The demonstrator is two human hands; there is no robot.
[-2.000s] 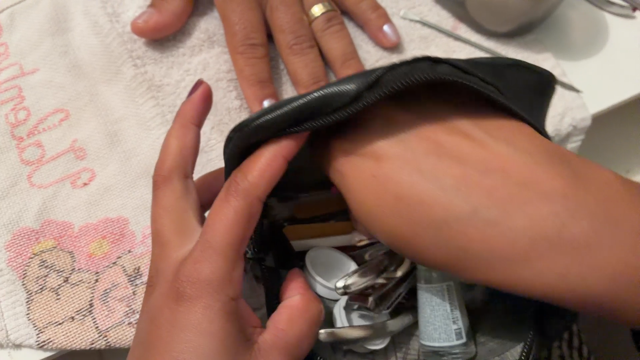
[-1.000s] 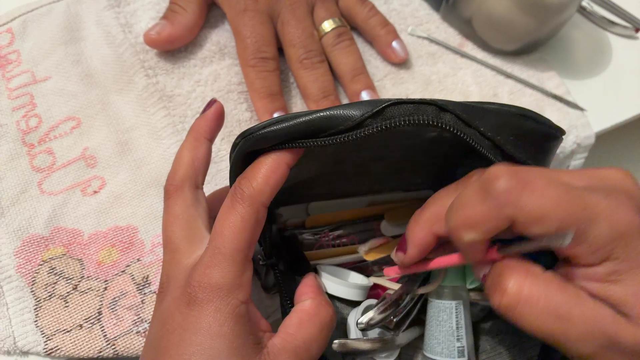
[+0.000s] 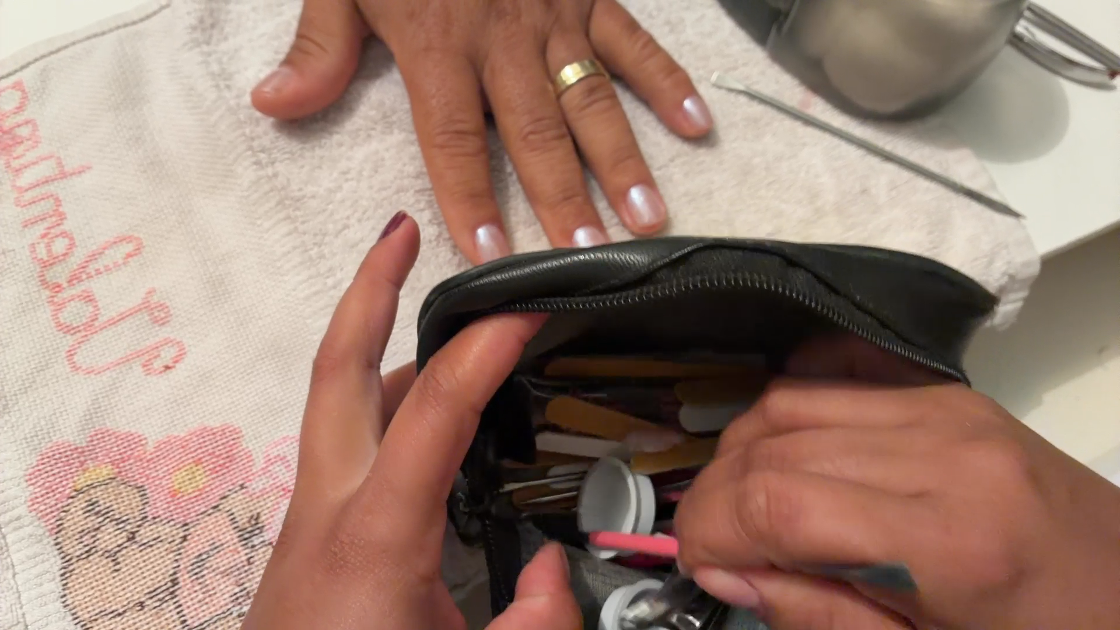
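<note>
A black zippered pouch [image 3: 647,262] gapes at the lower middle. My left hand [image 3: 394,472] grips its left side, with the index finger at the zipper edge and the thumb low by the opening. My right hand [image 3: 840,490] reaches into the right of the pouch, its fingers closed on a thin tool with a pink handle [image 3: 632,543]. Under and beside it lie orange nail files [image 3: 604,418], a round white cap [image 3: 612,499] and metal implements [image 3: 665,604]. My right fingertips are partly hidden.
Another person's hand [image 3: 525,105], with a gold ring, lies flat on a white embroidered towel [image 3: 262,245] beyond the pouch. A metal cuticle pusher [image 3: 866,144] rests at the towel's right. A grey rounded container [image 3: 884,52] and metal-handled tools [image 3: 1067,44] stand behind it.
Two seconds ago my right forearm reached deep into the pouch; a second ago my right hand showed with the pink tool. It has since lowered with the tool. My left hand still holds the pouch.
</note>
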